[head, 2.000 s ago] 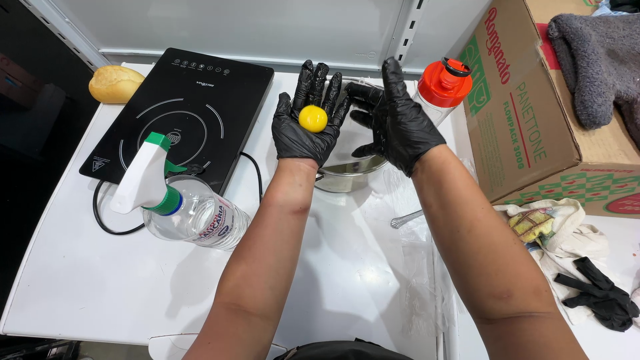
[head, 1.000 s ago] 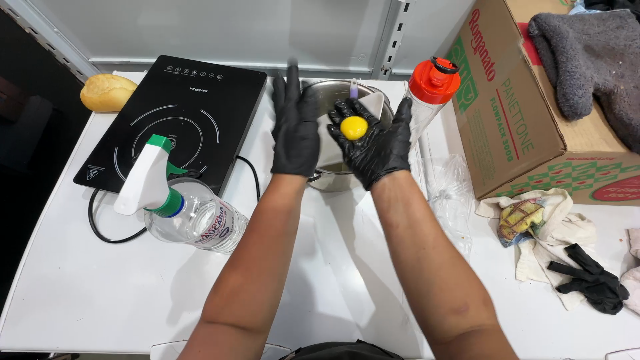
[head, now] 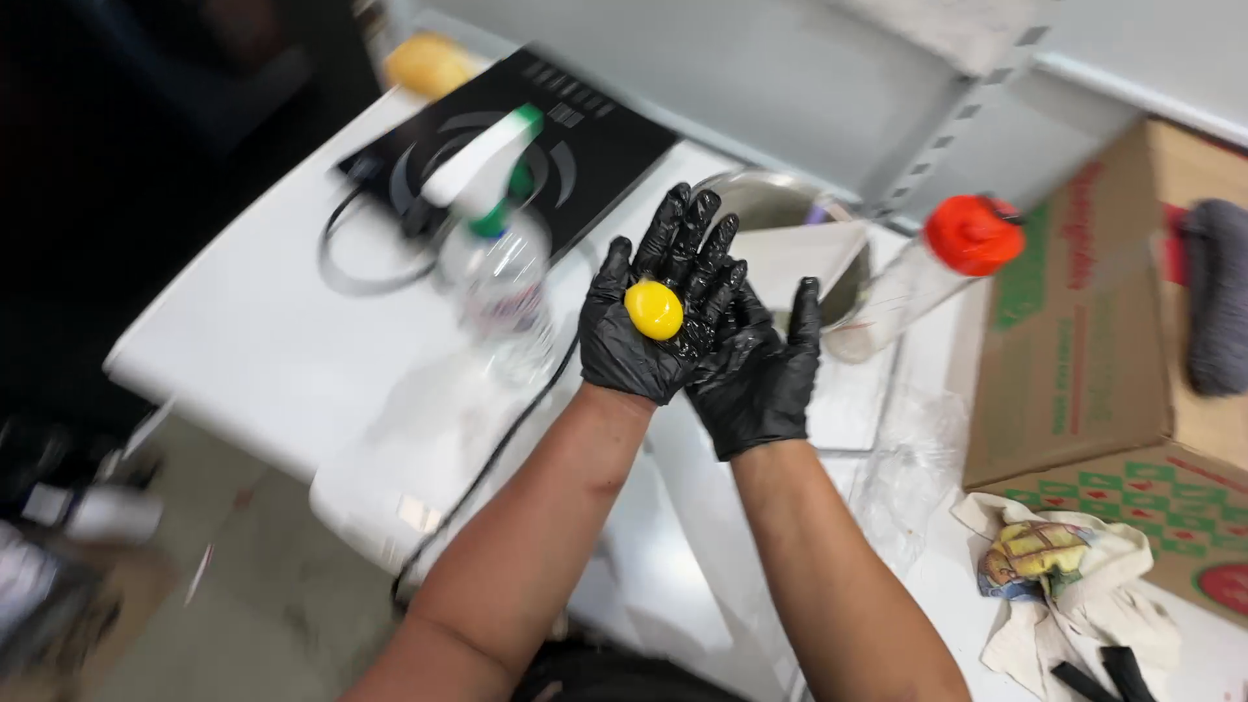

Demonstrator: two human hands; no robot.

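A glossy egg yolk (head: 654, 310) rests on the upturned palm of my left hand (head: 655, 317), which wears a wet black glove; the fingers are spread and do not close round it. My right hand (head: 760, 366), in a black glove too, is palm up beside and partly behind the left one, with nothing seen in it. Beyond both hands stands a metal pot (head: 756, 187), partly hidden by them, with a whitish flat-sided piece (head: 804, 255) in it.
Left of my hands are a spray bottle (head: 502, 283), a black induction cooktop (head: 585, 127) with its cord, and a bread roll (head: 429, 66). On the right are a red-capped bottle (head: 902, 292), clear plastic (head: 907, 468), a cardboard box (head: 1072, 341) and a cloth (head: 1136, 609).
The yolk, on the right palm one second ago, now lies on my left palm. My right hand has moved close beside the left. The view has turned and shifted.
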